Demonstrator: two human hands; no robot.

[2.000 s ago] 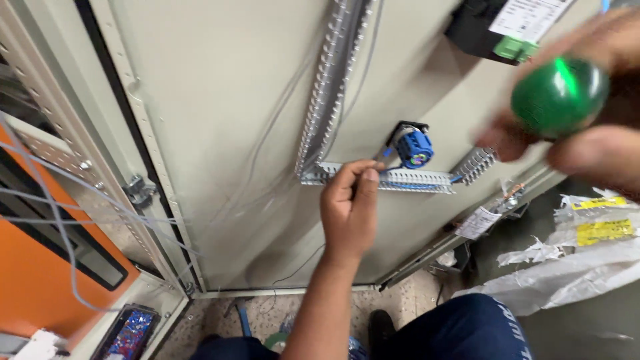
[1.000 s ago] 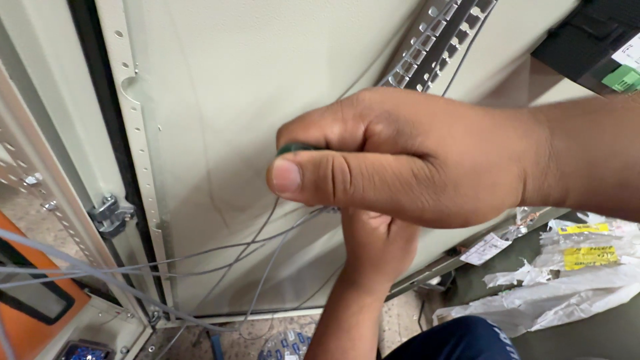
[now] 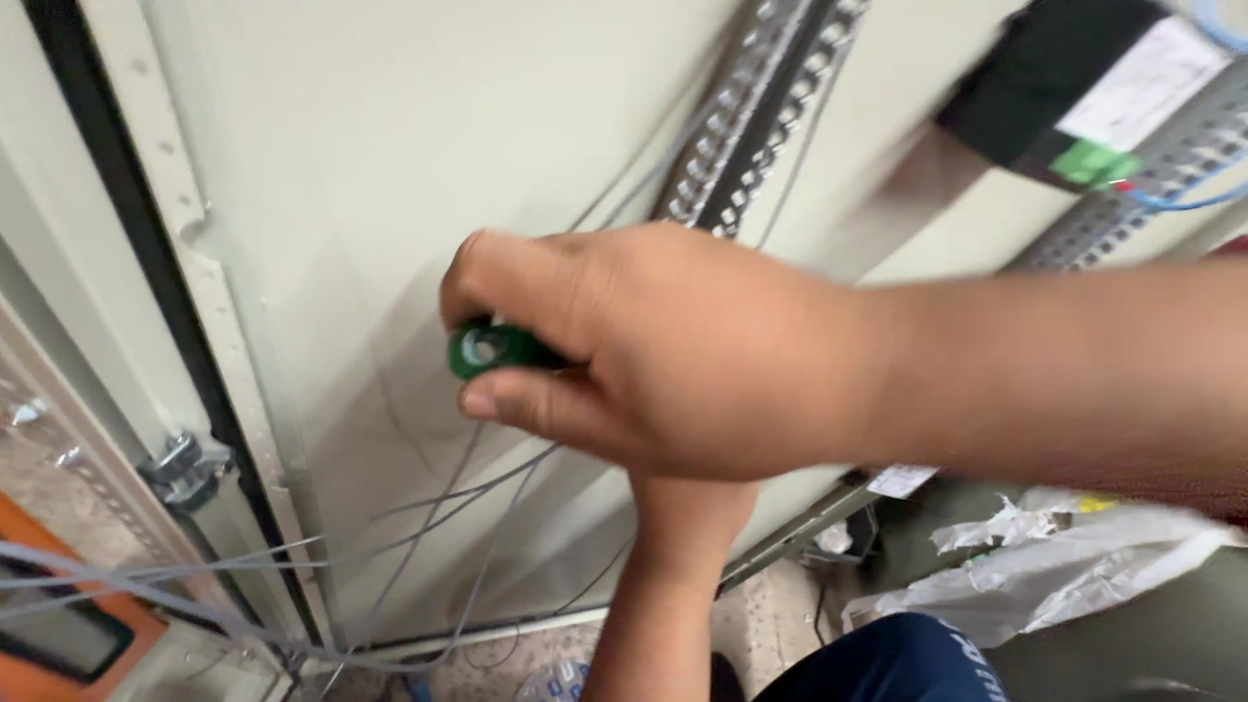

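My right hand (image 3: 663,341) is closed around a green tool handle (image 3: 487,349), whose rounded end shows between thumb and fingers. The tool's working end is hidden. Behind and below it, my left hand (image 3: 697,502) is mostly covered; only the wrist area and forearm show, so its grip cannot be seen. Thin grey wires (image 3: 458,502) run from near the hands down to the left. A slotted wiring duct (image 3: 760,117) rises above my right hand on the cream metal panel (image 3: 409,146).
A black device (image 3: 1043,88) with a green terminal connector (image 3: 1094,164) is mounted at upper right. A metal latch (image 3: 187,470) sits on the cabinet frame at left. Torn white plastic wrapping (image 3: 1053,575) lies at lower right, and an orange panel (image 3: 49,546) stands at lower left.
My right hand has moved left from the upper right with the green handle and now covers my left hand. The blue component seen beside my left hand is now hidden. The view has moved closer.
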